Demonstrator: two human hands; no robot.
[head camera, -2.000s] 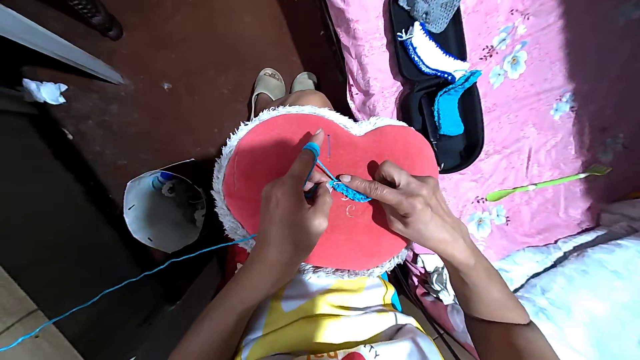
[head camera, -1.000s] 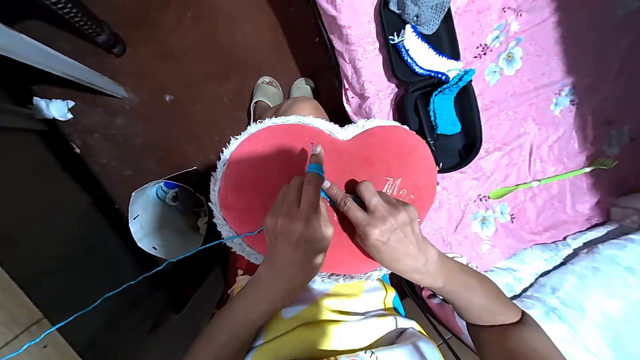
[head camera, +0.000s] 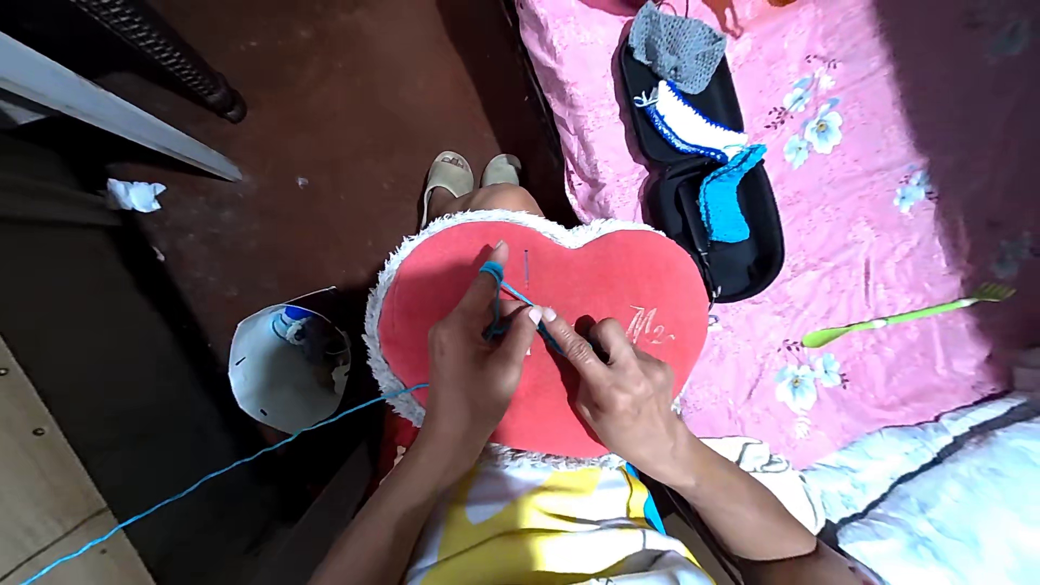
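A red heart-shaped cushion with white fluffy trim (head camera: 455, 268) lies across my lap under both hands. My left hand (head camera: 479, 349) has blue yarn (head camera: 491, 272) looped round its raised thumb, its fingertips pinching the strand near the cushion's middle. My right hand (head camera: 621, 382) meets them there, thumb and index finger closed on a small piece of blue yarn work (head camera: 554, 335), mostly covered by the fingers. Whether a hook is in either hand cannot be told. From under my left hand the blue yarn strand (head camera: 284, 441) runs down to the lower left.
On the pink floral cloth at right lies an open black case (head camera: 764, 268) with grey, white-and-blue and turquoise crocheted pieces (head camera: 725, 203). A green fork (head camera: 886, 322) is beside it. Left of the cushion stands a whitish container (head camera: 268, 390); crumpled white paper (head camera: 136, 196) lies farther left.
Two seconds ago the blue piece showed between my hands; now my fingers cover most of it. My right hand has shifted, uncovering the stitched lettering on the cushion.
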